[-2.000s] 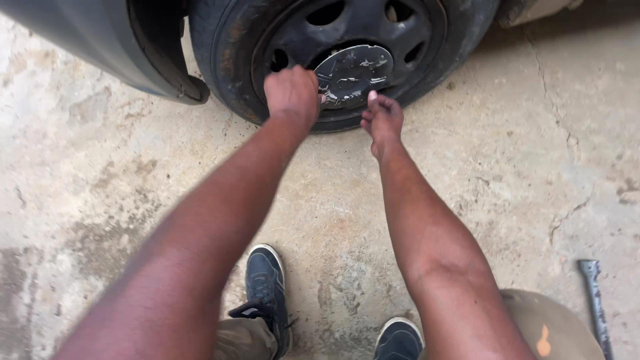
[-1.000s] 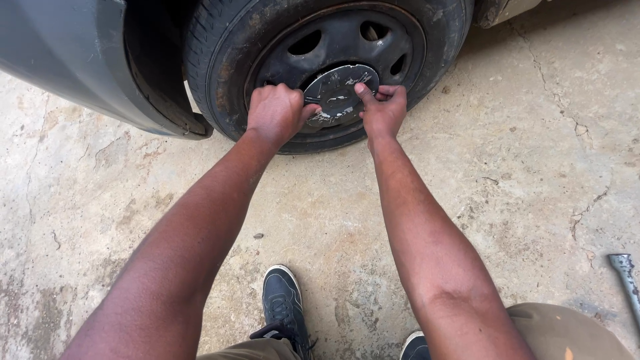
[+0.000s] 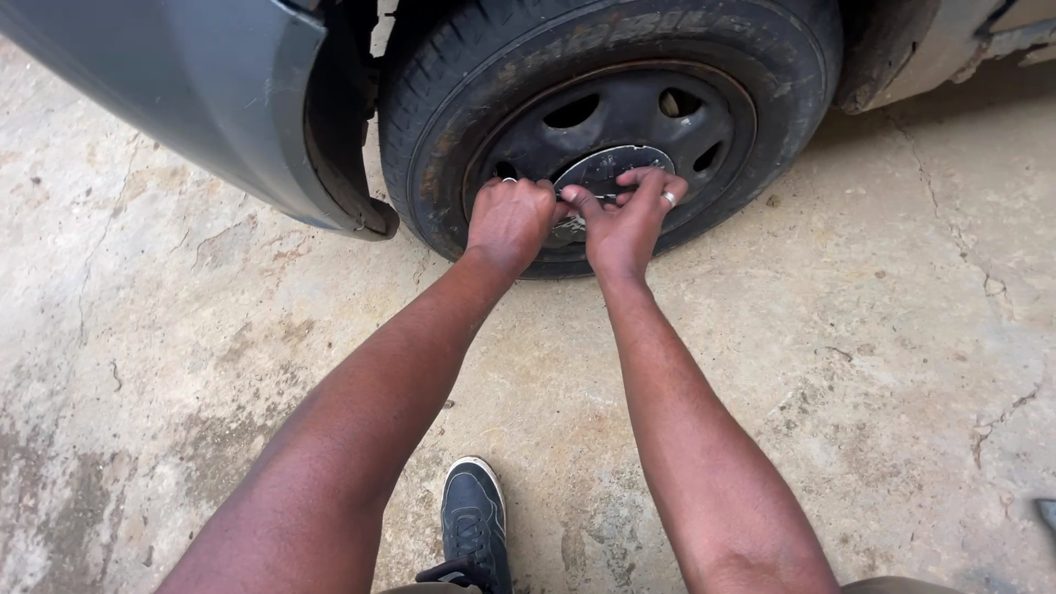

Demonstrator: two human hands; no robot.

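A black steel car wheel (image 3: 615,115) with a worn rubber tire (image 3: 445,157) stands at the top centre. In its middle sits a scuffed round black centre cap (image 3: 610,165) with a pale rim. My left hand (image 3: 516,216) is closed in a fist at the cap's left edge; what its fingers hold, if anything, is hidden. My right hand (image 3: 631,214), with a ring on one finger, lies over the cap's lower right part, its thumb reaching toward the left hand's fingertips. Whether the right hand grips anything cannot be made out.
A dark grey car bumper (image 3: 206,91) reaches in from the upper left, close to the tire. The worn sill (image 3: 899,58) is at the upper right. My shoe (image 3: 474,520) stands on cracked concrete (image 3: 866,330). Part of a metal object (image 3: 1046,516) shows at the right edge.
My right hand has moved from the cap's right edge, leftward across its face toward my left hand. My left hand remains at the cap's left side.
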